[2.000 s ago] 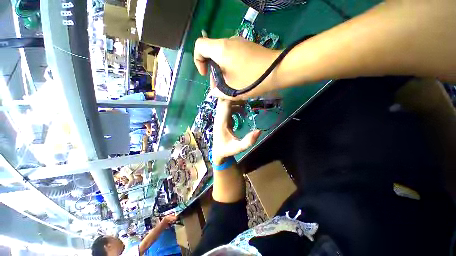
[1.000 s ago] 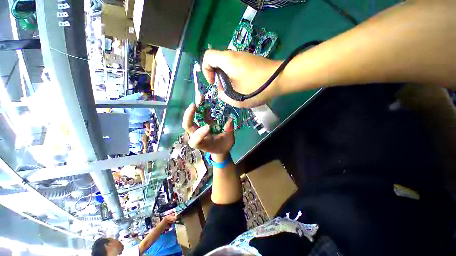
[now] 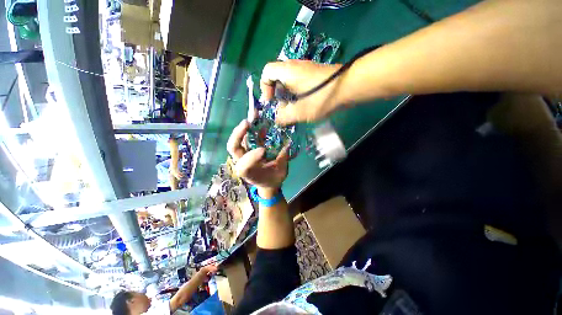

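Observation:
My left hand [image 3: 262,163], with a blue band at the wrist, holds a green ring circuit board [image 3: 254,136] between fingers and thumb. Thin leads and small parts crowd around the board. My right hand [image 3: 302,89] is closed around the dark handle of a soldering iron [image 3: 283,93] just beside the board; its cord runs back along my forearm. The iron's tip is blurred and I cannot tell if it touches the board. White connectors [image 3: 329,147] on leads hang at the bench edge, blurred.
Two green ring boards [image 3: 297,42] lie on the green bench [image 3: 363,37], near a fan grille [image 3: 326,3]. Wound stators [image 3: 225,200] sit on cardboard beside my left hand. An open carton [image 3: 336,231] is below the bench edge. Another person's arm [image 3: 194,286] reaches in.
My left hand has moved up and away from me and now holds a ring board that shows clearly. My right hand with the iron has shifted slightly. White connectors now hang beside the hands.

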